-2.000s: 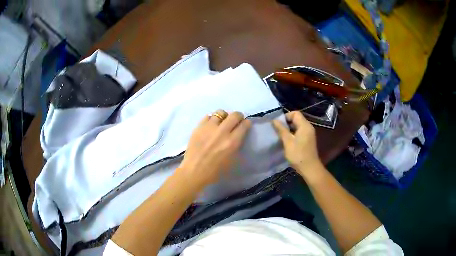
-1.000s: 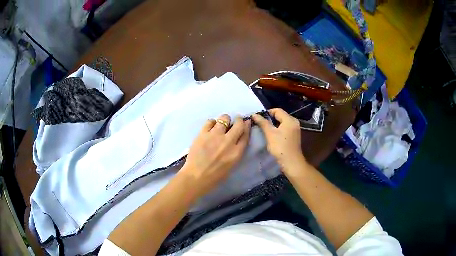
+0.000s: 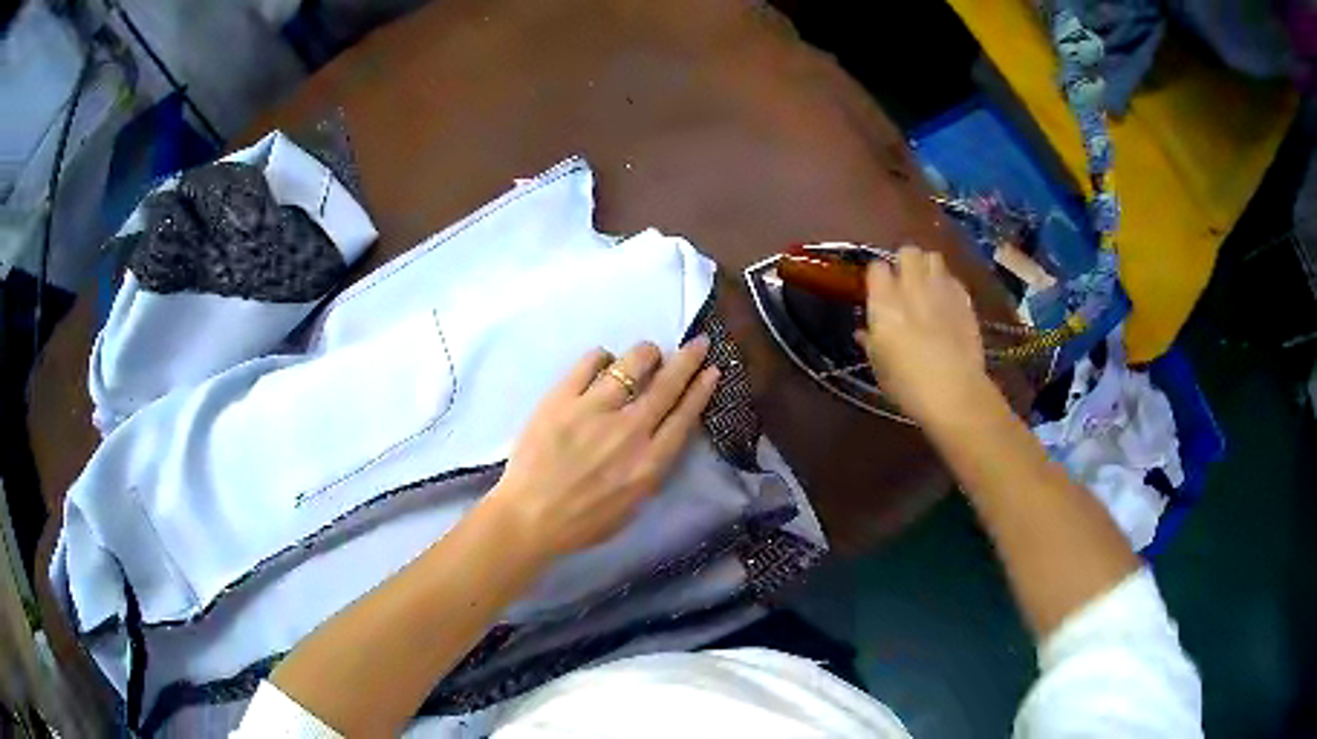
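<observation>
The unfinished garment (image 3: 332,375) lies with its white inner face up, a dark seam running along its length. Its near right end shows dark herringbone fabric (image 3: 734,397). My left hand (image 3: 600,448), with a ring, lies flat on the garment, fingertips at the end of the seam beside the herringbone. My right hand (image 3: 924,329) is closed around the orange-brown handle of the steam iron (image 3: 823,325), to the right of the garment. The iron's pointed end faces left, apart from the fabric. A bunched white and dark part (image 3: 231,246) lies at the far left.
The brown padded table (image 3: 636,87) has a rounded edge at right. The hose in patterned cloth (image 3: 1093,173) rises from behind the iron. A blue basket of white scraps (image 3: 1184,433) and a yellow cloth (image 3: 1199,173) are at right. Piled cloth is at upper left.
My right hand has let go of the seam end and taken hold of the iron's handle. The garment's right end has folded back, showing herringbone. My left hand stays on the garment.
</observation>
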